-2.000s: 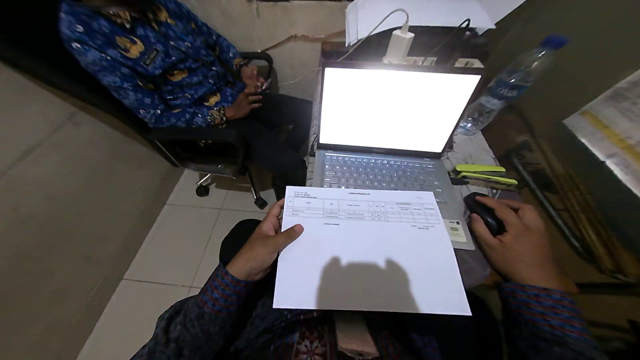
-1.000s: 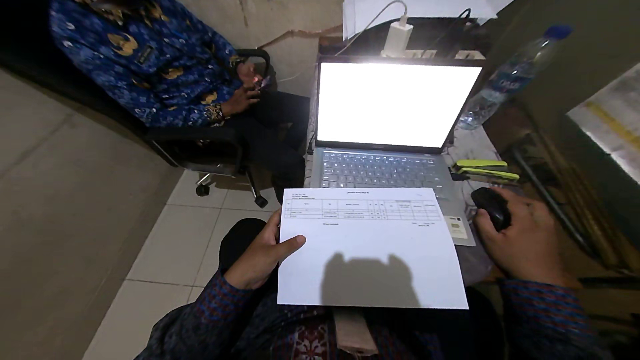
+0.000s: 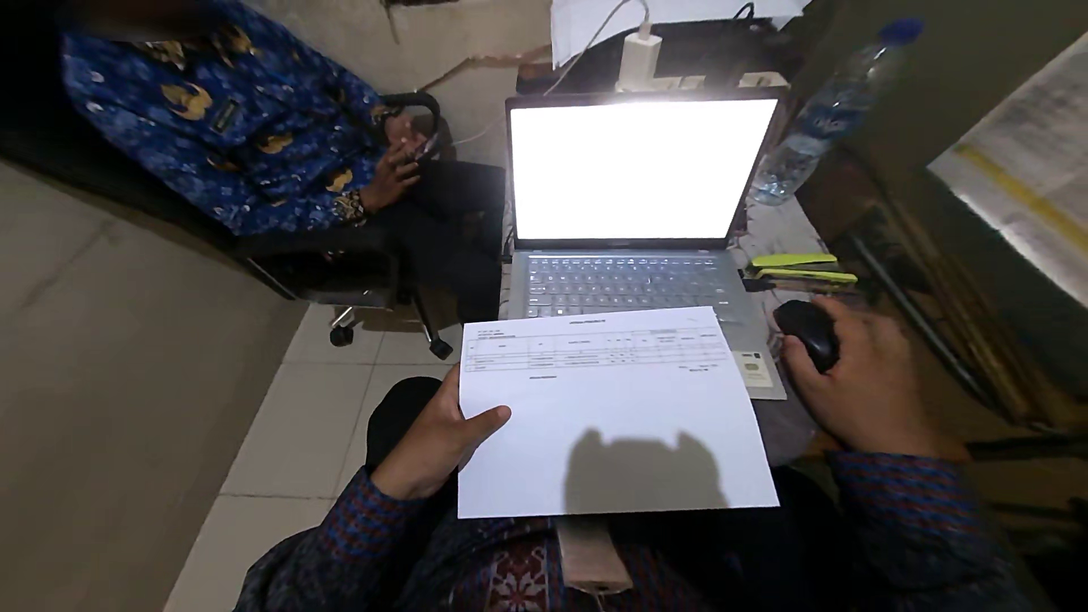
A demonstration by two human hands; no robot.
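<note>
My left hand (image 3: 442, 433) grips the left edge of a white printed sheet (image 3: 527, 450), thumb on top and fingers hidden beneath. The sheet bears a table of small print, and a dark shadow falls on its lower part. It overlaps the front of a grey laptop (image 3: 625, 276) whose screen glows plain white. To the right of the laptop, my right hand (image 3: 858, 374) rests around a black computer mouse (image 3: 807, 335), thumb on its left side. A yellow-green stapler (image 3: 803, 269) lies just beyond the mouse.
A plastic water bottle (image 3: 820, 123) stands right of the screen. Behind the laptop are a white charger (image 3: 639, 58) with a cable and a power strip. At the left, a person in a blue patterned shirt (image 3: 255, 127) sits on a black office chair (image 3: 323, 246). Papers (image 3: 1033, 161) show at far right.
My right hand and the mouse have shifted slightly over the past two seconds. My left hand keeps its hold on the sheet.
</note>
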